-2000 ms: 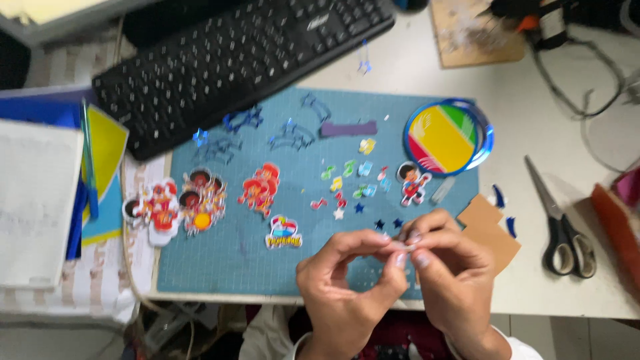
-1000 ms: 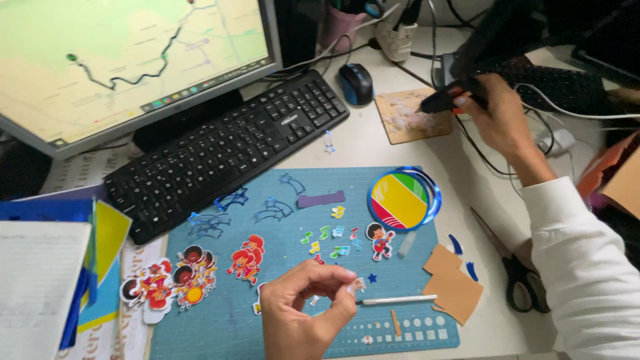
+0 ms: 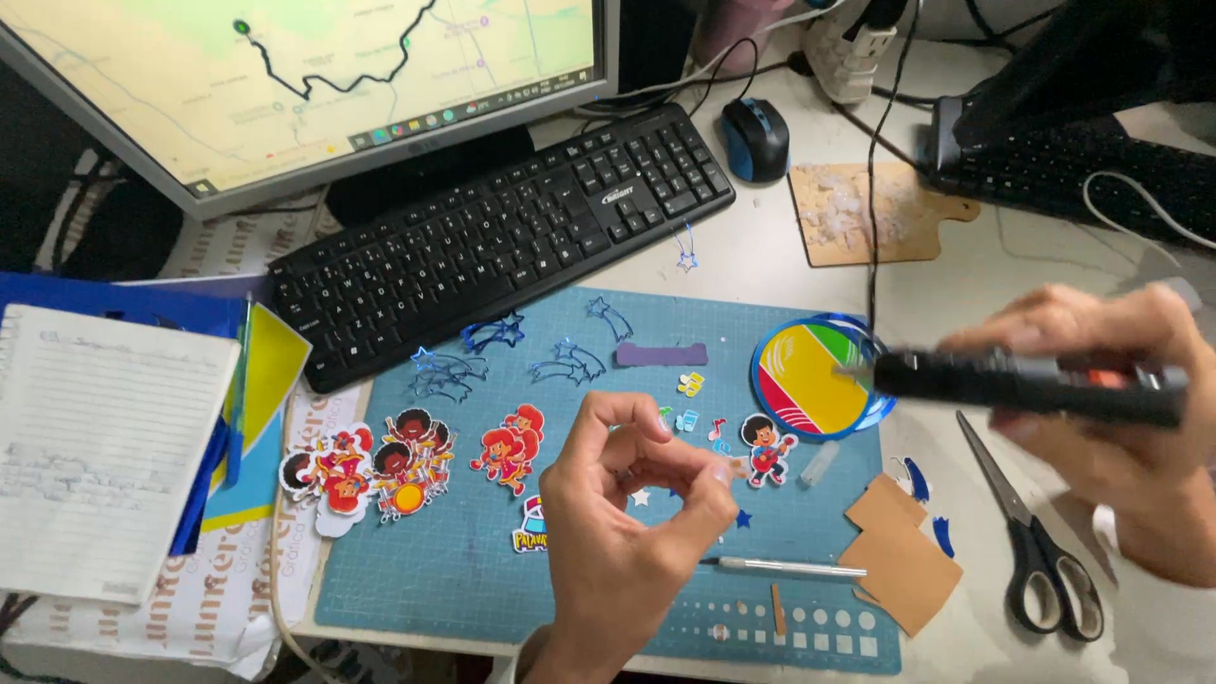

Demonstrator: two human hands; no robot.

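Note:
My left hand (image 3: pixel 646 532) pinches a small pale piece (image 3: pixel 737 467) between thumb and fingertips, above the teal cutting mat (image 3: pixel 456 589). At the right, my right hand (image 3: pixel 1092 408) grips a black hot glue gun (image 3: pixel 1026 385), its nozzle pointing left over a round blue-rimmed disc (image 3: pixel 807 380) in yellow, red and green. Just right of the small piece lies a paper cutout of a guitar player (image 3: pixel 766 450). Under my left hand are paper music notes (image 3: pixel 692 384) and stars. A craft knife (image 3: pixel 793 567) lies on the mat below, with its clear cap (image 3: pixel 819 463) near the disc.
Paper drummer (image 3: pixel 410 465) and singer (image 3: pixel 513 448) cutouts and blue star outlines (image 3: pixel 568 363) are on the mat. Brown card (image 3: pixel 902 556) and black scissors (image 3: pixel 1031 541) lie right. A keyboard (image 3: pixel 513 237), mouse (image 3: pixel 755 140) and glue-covered wooden board (image 3: pixel 869 214) stand behind. The gun's cord hangs down.
Two seconds ago both hands were together over the mat. My right hand then reached the glue gun at the wooden board and has brought it nearer. The view has shifted upward.

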